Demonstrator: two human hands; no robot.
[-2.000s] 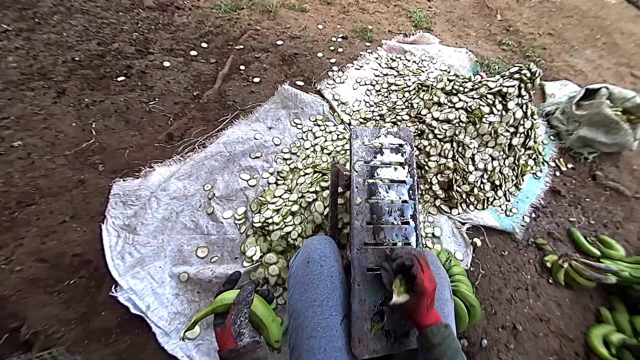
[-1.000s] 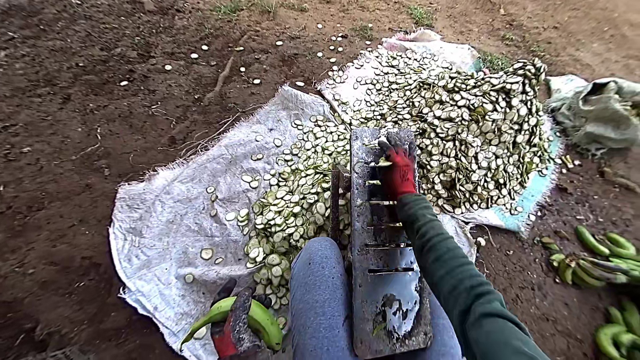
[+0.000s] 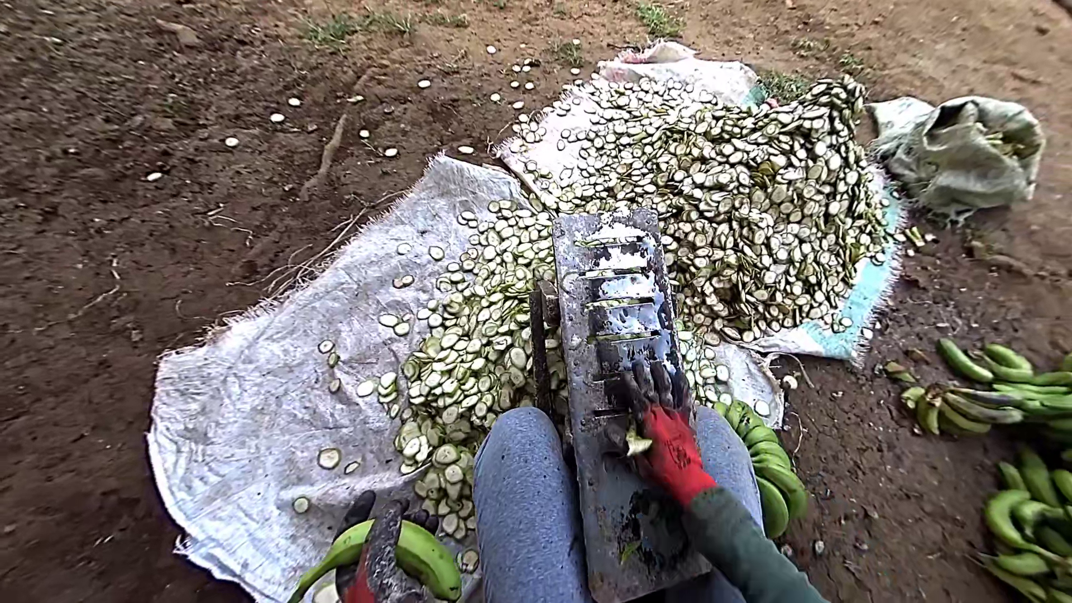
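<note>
A long metal slicing board (image 3: 620,352) with several crosswise slots rests between my knees, wet and streaked with white residue on its upper part. On its lower half lies my right hand (image 3: 662,427) in a red and black glove, with a small piece of green banana (image 3: 637,441) showing by the thumb; most of what is under the palm is hidden. My left hand (image 3: 377,553), in a similar soiled glove, holds a whole green banana (image 3: 431,559) at the bottom left. Banana slices (image 3: 477,335) lie heaped beside the board on a pale woven sheet (image 3: 251,419).
A larger heap of slices (image 3: 754,201) covers a second sheet beyond the board. A crumpled sack (image 3: 971,159) lies at the upper right. Green banana bunches (image 3: 1030,511) rest on the soil at the right, and another bunch (image 3: 775,473) is beside my right knee.
My right hand goes from the board's lower end two seconds ago to its far end one second ago, and is now back on the lower half. My left hand keeps holding the banana.
</note>
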